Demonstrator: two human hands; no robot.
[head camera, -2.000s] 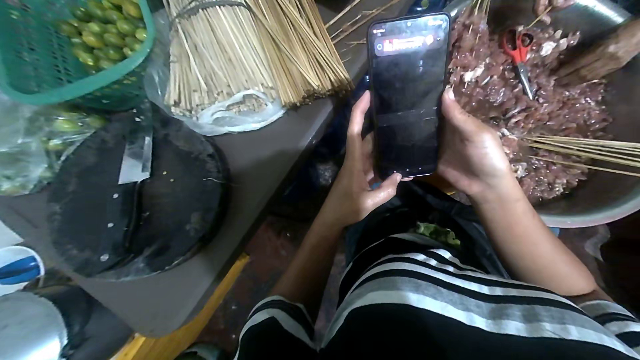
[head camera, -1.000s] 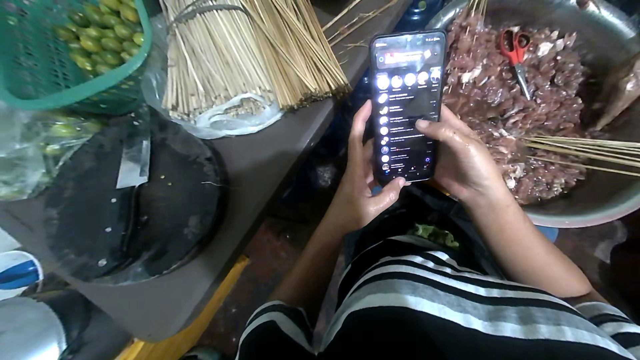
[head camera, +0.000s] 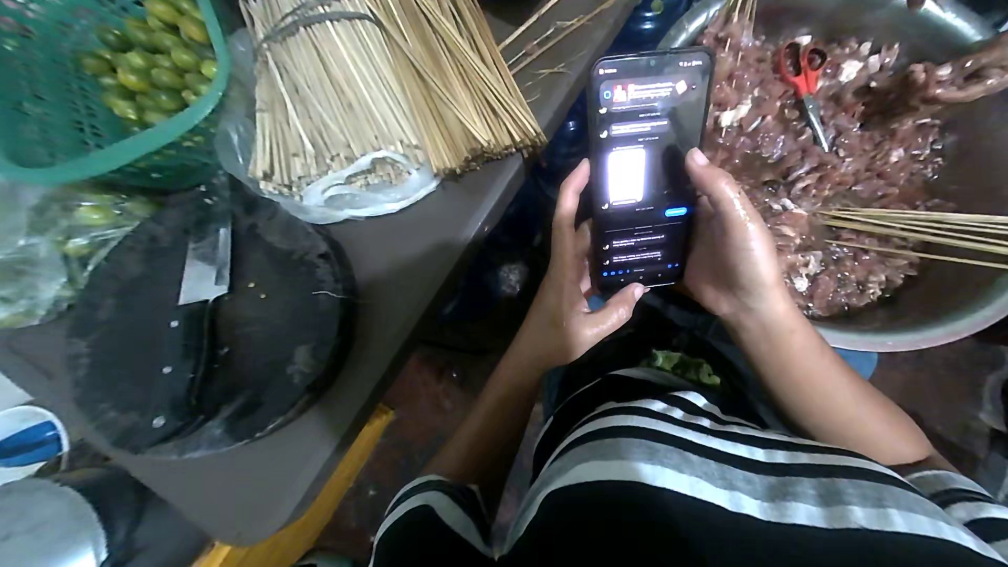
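A smartphone (head camera: 650, 169) with a lit screen is held upright between both hands over my lap. My left hand (head camera: 579, 307) grips its left side and lower edge, the thumb at the bottom corner. Around the right side is my right hand (head camera: 732, 236), wet-looking, its thumb at the screen's right edge. Just right of the phone, a large metal basin (head camera: 937, 335) holds cut raw meat (head camera: 858, 173). Red-handled scissors (head camera: 805, 87) and several bamboo skewers (head camera: 929, 228) lie on the meat.
On the table (head camera: 409, 291) at left are bundled bamboo skewers (head camera: 339, 102), a green plastic basket (head camera: 87, 157) of small green citrus fruits (head camera: 157, 67), and a round dark chopping board (head camera: 276, 346) bearing a knife (head camera: 193, 339). Another person's hand (head camera: 961, 75) reaches into the basin.
The phone's screen has gone from mostly dark, to a list, to a message view. My right thumb has moved from over the screen to its edge.
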